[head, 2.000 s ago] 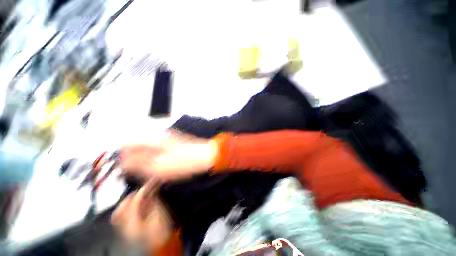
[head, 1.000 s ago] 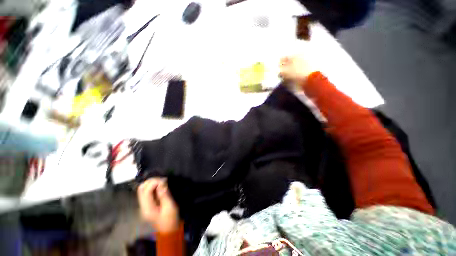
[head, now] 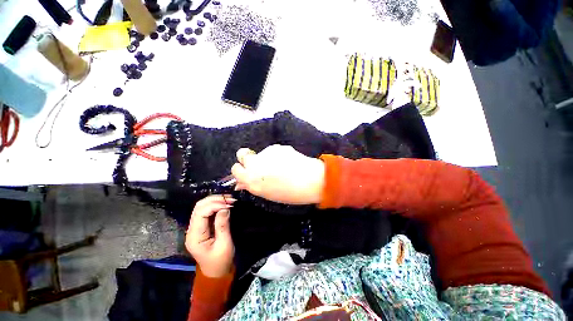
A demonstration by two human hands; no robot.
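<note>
The black garment lies across the table edge, with a glinting beaded trim along its end and lower edge. My left hand is below that edge, thumb and fingers pinched at the cloth. My right hand is just above it, fingertips together at the trim around a small pale sliver that looks like a needle. Thread cannot be made out. A loose trim length curls left of the garment, over the red-handled scissors; the garment covers part of their handles.
On the table are a phone, a striped bundle, black discs, thread cones, a light blue bottle, and another phone near the right edge. A blue bin rim and wooden stool are below.
My right hand has come back from the garment's far right end to the trimmed edge beside my left hand. The view is sharper and has shifted.
</note>
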